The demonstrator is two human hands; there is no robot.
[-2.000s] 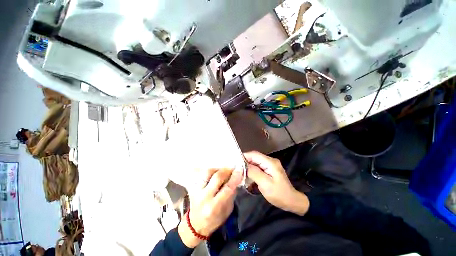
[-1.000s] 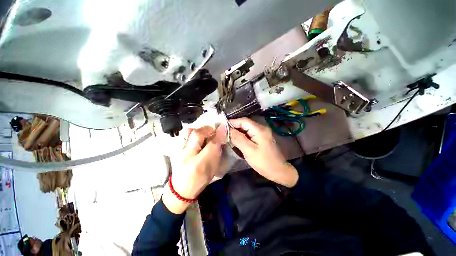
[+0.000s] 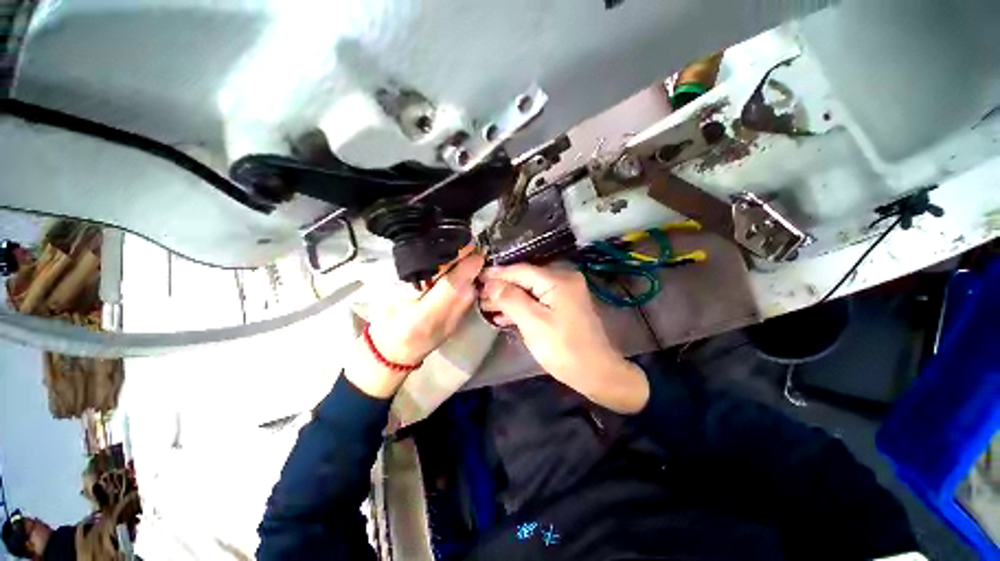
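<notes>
The beige bag cloth lies below the sewing machine head, with a part hanging over the table's front edge. My left hand, with a red bead bracelet, holds the cloth close under the dark presser area. My right hand pinches the cloth edge just right of the left fingertips. The fingertips of both hands nearly meet and hide most of the held edge and the needle.
Teal-handled scissors and yellow-handled pliers lie right of the black block. A metal lever bracket is above them. A grey curved bar crosses the left. A blue crate stands right; a person's head shows lower left.
Both hands have moved from the table's front edge up to the needle area, with the cloth edge. The view has come closer to the machine head. More cloth now hangs below the hands.
</notes>
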